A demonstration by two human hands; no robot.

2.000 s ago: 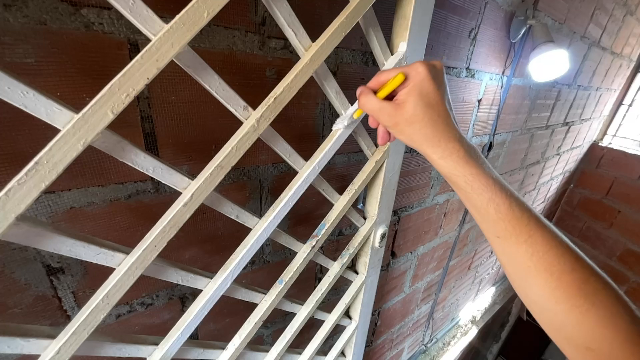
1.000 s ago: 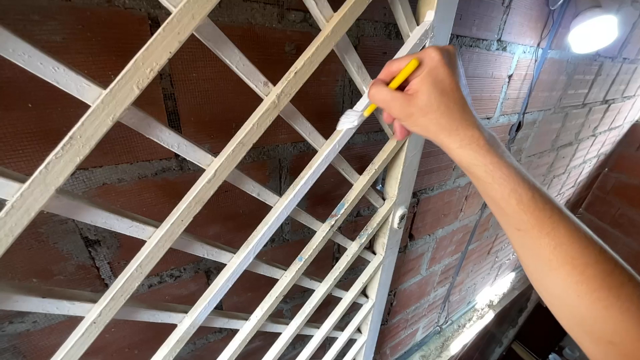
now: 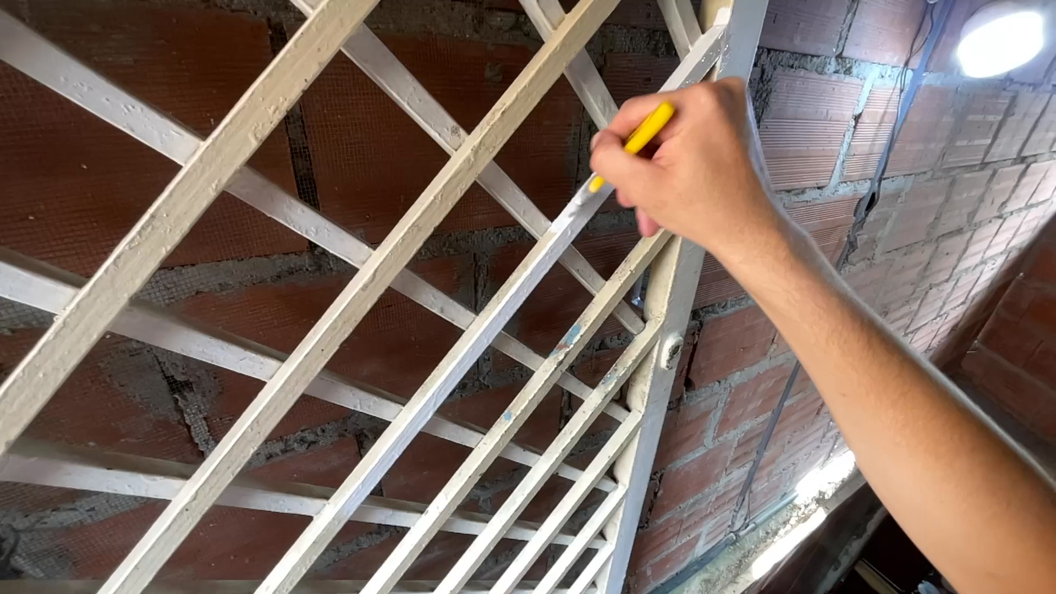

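My right hand [image 3: 689,161] grips the yellow handle of a paintbrush [image 3: 648,132] at the upper right. Its bristles meet a slanting lattice bar, blurred and mostly hidden at the handle's lower end. That bar [image 3: 495,313] shows fresh-looking white on its face, while the neighbouring bars [image 3: 412,223] are cream and rough, some with small blue marks. Crossing bars [image 3: 297,219] run behind them. An upright frame post [image 3: 660,371] borders the lattice just below my hand. My left hand is out of view.
A brick wall [image 3: 396,115] with rough mortar stands behind the lattice. Another brick wall [image 3: 808,124] recedes at right, bearing a lit lamp [image 3: 1000,41] and a hanging cable [image 3: 891,140]. A bright ledge [image 3: 788,536] lies at lower right.
My right hand has kept hold of the paintbrush along the same bar. The bristles, visible on the bar in the earlier frames, are now hardly seen.
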